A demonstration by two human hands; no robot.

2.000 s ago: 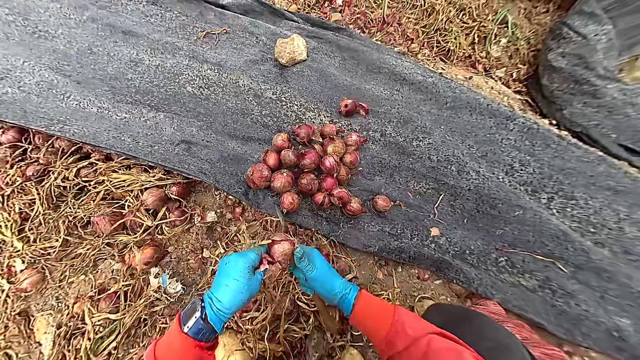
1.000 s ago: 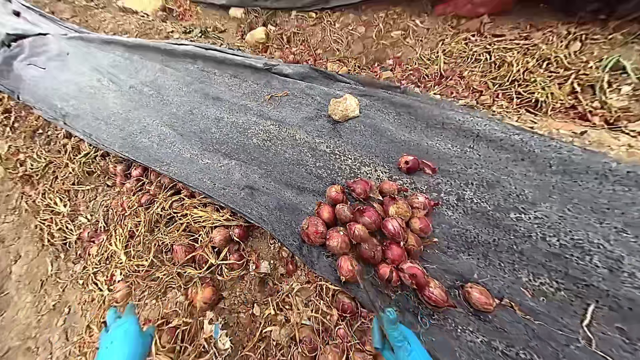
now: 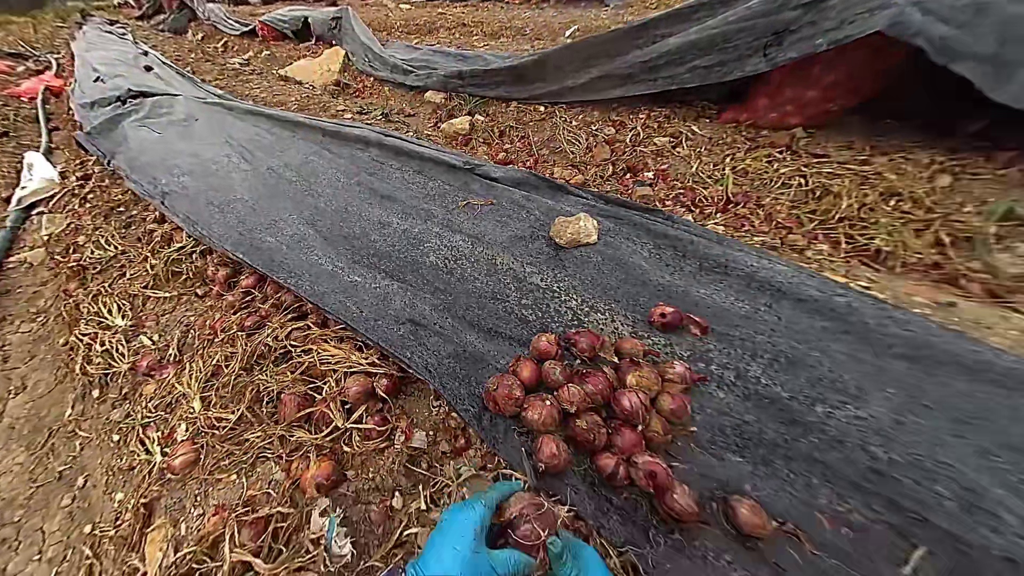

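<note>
My left hand, in a blue glove, grips a red onion at the bottom of the view, near the edge of the dark ground cloth. Against the same onion's lower right rests my right hand, also blue-gloved and mostly cut off by the frame; whether it holds a tool is hidden. Just beyond both hands, a pile of red onions lies on the cloth. One onion with a dry stalk is to the right of the pile, and another lies past its far side.
A pale stone sits on the cloth. Onions with dry stalks cover the soil at the left. Farther back are a larger rock, another dark cloth and something red beneath it. A hose runs along the far left.
The view has swung up and leftward over the cloth. My hands, apart one second ago with the left one looking empty, are now together around an onion.
</note>
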